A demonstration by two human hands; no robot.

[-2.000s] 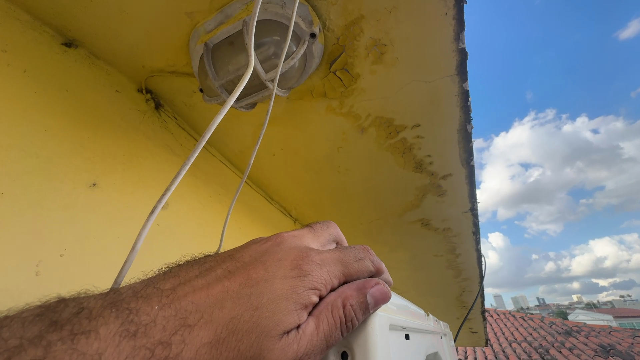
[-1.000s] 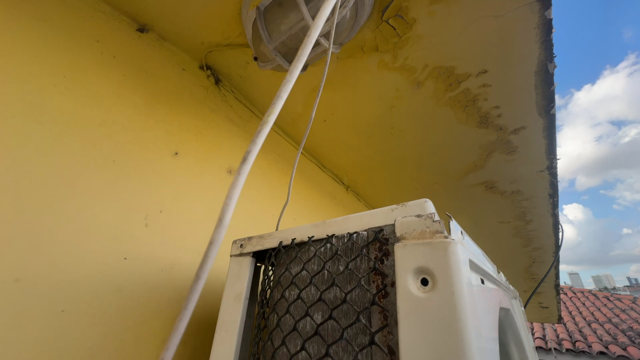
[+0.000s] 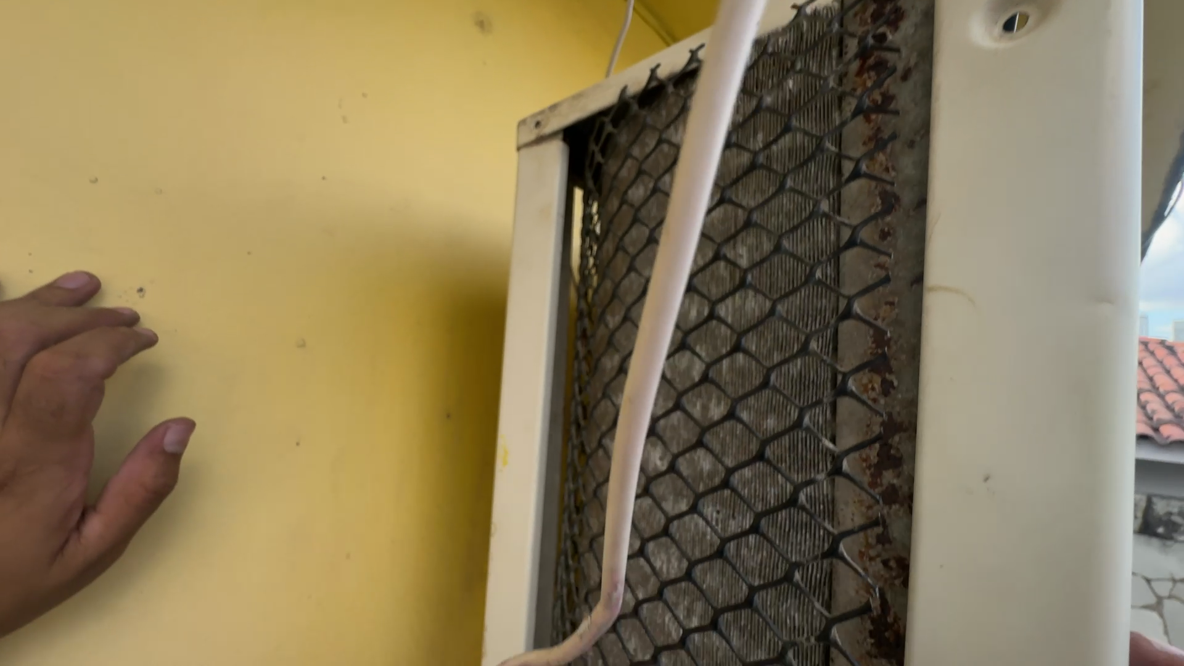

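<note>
At the left edge, my left hand (image 3: pixel 69 435) has its fingers spread against or close to the yellow wall (image 3: pixel 305 370) and holds nothing. A sliver of skin at the bottom right corner appears to be my right hand (image 3: pixel 1154 650); the rest is out of view, beside the white metal casing (image 3: pixel 1027 351) of an air-conditioner outdoor unit. Black plastic mesh (image 3: pixel 740 407) covers the unit's finned coil (image 3: pixel 800 481), with a rusted metal strip (image 3: pixel 883 370) alongside. A thick white cable or hose (image 3: pixel 647 324) passes in front of the mesh and bends near the bottom.
Behind the unit's top, a thin white cable (image 3: pixel 622 37) runs upward. The narrow left frame post (image 3: pixel 527 388) stands out from the yellow wall. At the far right are a red tiled roof (image 3: pixel 1160 388), a cracked pale wall (image 3: pixel 1156 592) and a dark cable (image 3: pixel 1164 217).
My left hand, on top of the unit two seconds ago and out of view one second ago, is now at the left by the wall. The view has dropped and moved closer to the mesh side.
</note>
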